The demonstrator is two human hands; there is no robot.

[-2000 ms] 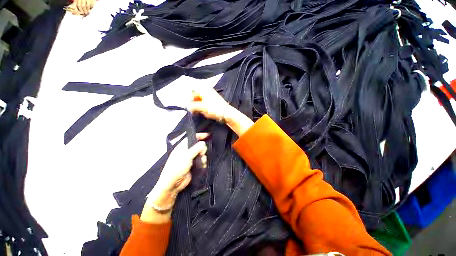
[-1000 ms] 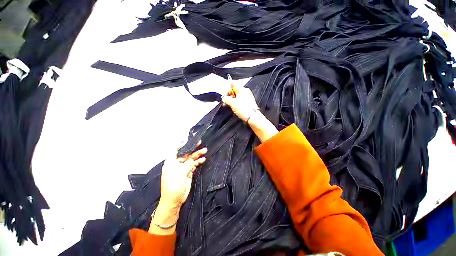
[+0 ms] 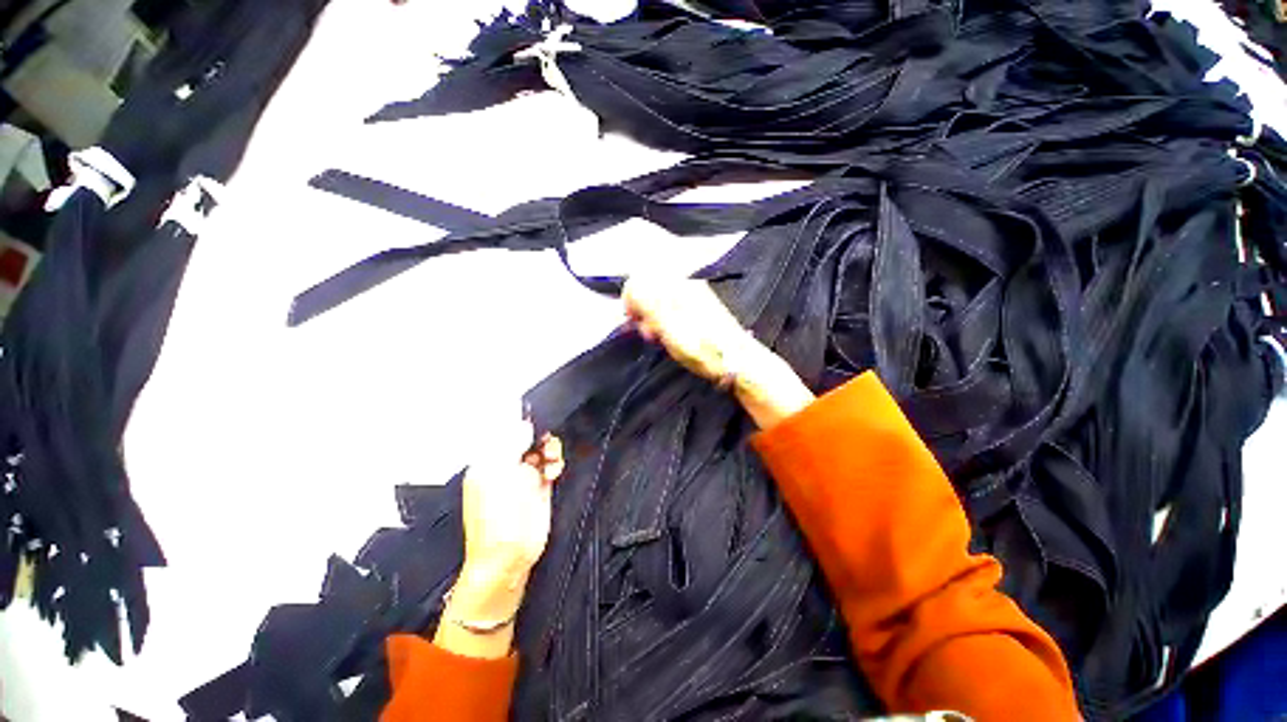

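A black strip (image 3: 586, 378) runs between my two hands over the white table. My left hand (image 3: 511, 511) is at its lower left end, fingers curled on the strip's squared end. My right hand (image 3: 680, 327) is closed on the strip farther up and to the right; its fingertips are partly hidden. A loop of black strip (image 3: 604, 206) stands just beyond my right hand. A near pile of strips (image 3: 332, 621) with squared ends lies left of and below my left wrist. A large loose heap of strips (image 3: 974, 296) fills the centre and right.
Two black strip ends (image 3: 374, 272) lie apart on the white table (image 3: 325, 409). Bundles tied with white (image 3: 85, 310) hang at the left edge. Another tied bundle (image 3: 678, 71) lies at the far side. A blue crate (image 3: 1249, 684) shows at the lower right.
The view has shifted, so things sit farther right. My left fingers have closed from spread onto the strip's end. The yellow-orange spot at my right fingertips no longer shows.
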